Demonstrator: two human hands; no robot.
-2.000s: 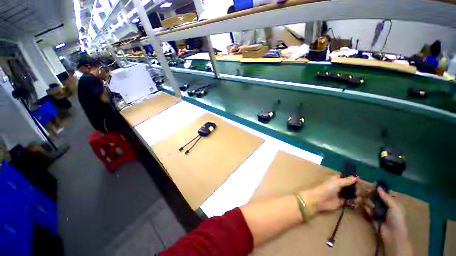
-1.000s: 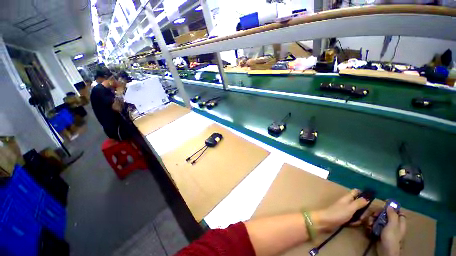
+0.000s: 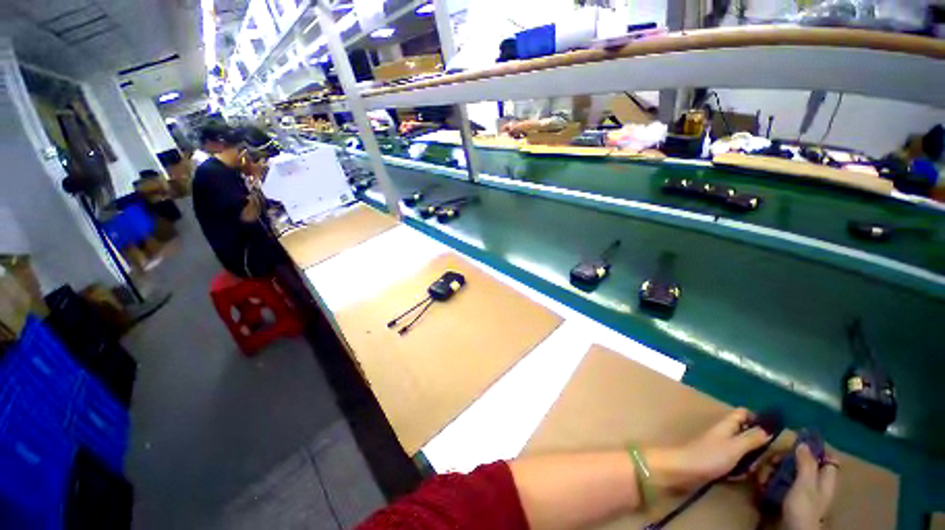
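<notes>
My left hand, with a band on the wrist, is at the lower right and is shut on a black unit. A dark lead runs from it down to the left over the cardboard sheet. My right hand, close beside it, holds a second dark palm-sized unit, partly hidden by the fingers. Another black unit with a yellow patch and two leads lies on the further cardboard sheet.
The green conveyor behind the mats carries spaced black units, the nearest just behind my hands. A white strip lies between the sheets. A person sits at far left on a red stool. A shelf runs above.
My hands and the units in them have moved slightly down and right in view since two seconds ago. The left hand's lead now slants left. The conveyor units sit slightly further right.
</notes>
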